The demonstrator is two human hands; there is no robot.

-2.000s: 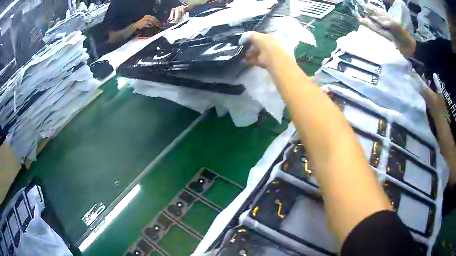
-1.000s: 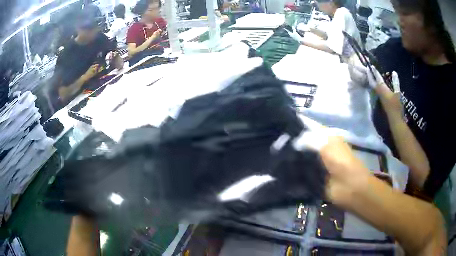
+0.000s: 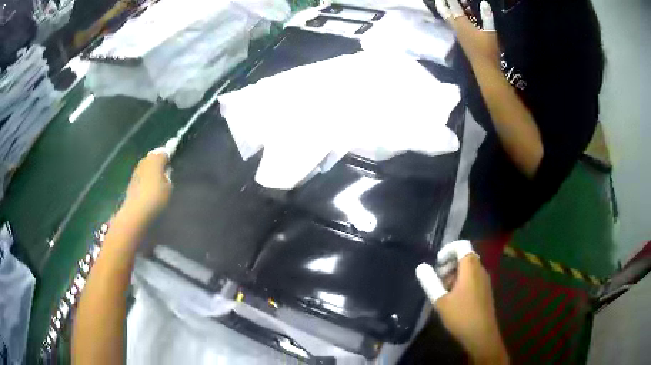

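Observation:
A large glossy black tray lies over the frames and liner on the bench. A crumpled white sheet rests on its far part. Frame ends with yellow marks show at its near edge, on a white liner. My left hand, with white finger cots, has its fingertips closed at the tray's left edge; the far side of the grip is hidden. My right hand is beside the tray's near right edge, thumb and fingers apart, holding nothing visible.
A co-worker in a black shirt stands at the right, a forearm close to the tray's right edge. Two frames lie on white sheets beyond the tray. A white-covered stack is at the far left on the green mat.
The black tray has come from the far left stack, through the air, down over the frames at the right. My right hand has let go of it. My left hand has come into view.

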